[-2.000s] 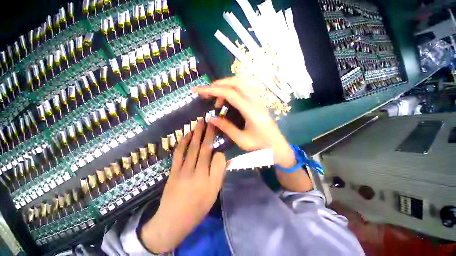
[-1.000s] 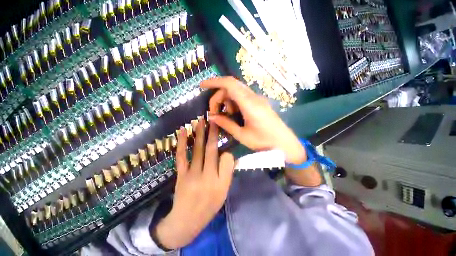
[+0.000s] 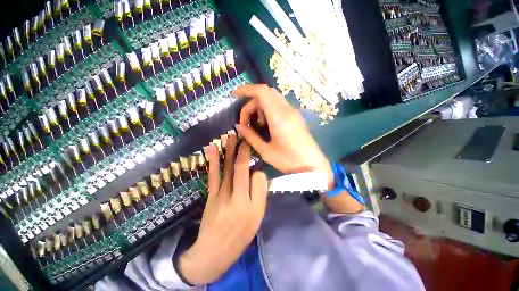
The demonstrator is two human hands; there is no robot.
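Green circuit boards (image 3: 162, 215) stand in rows in a large black tray at the left. Their upright leaded components have white tops, and those in the nearest row have tan tops (image 3: 140, 188). My left hand (image 3: 227, 210) lies palm down over the right end of the nearest row, its fingertips at the last components. My right hand (image 3: 284, 131), with a blue band (image 3: 343, 185) on the wrist, has thumb and index finger together at the same spot. What is between the fingertips is too small to tell. A white toothed-edge strip (image 3: 299, 181) sticks out between the hands.
Loose white strips (image 3: 327, 45) and small tan bits (image 3: 293, 77) lie on the green bench top right of the tray. A second black tray with boards (image 3: 421, 48) is at the far right. A pale control panel with knobs (image 3: 449, 182) is at the lower right.
The right thumb and index finger have come together at the row's end since the first frame, and the hand shifted slightly. The left hand moved slightly right. The view has shifted a little.
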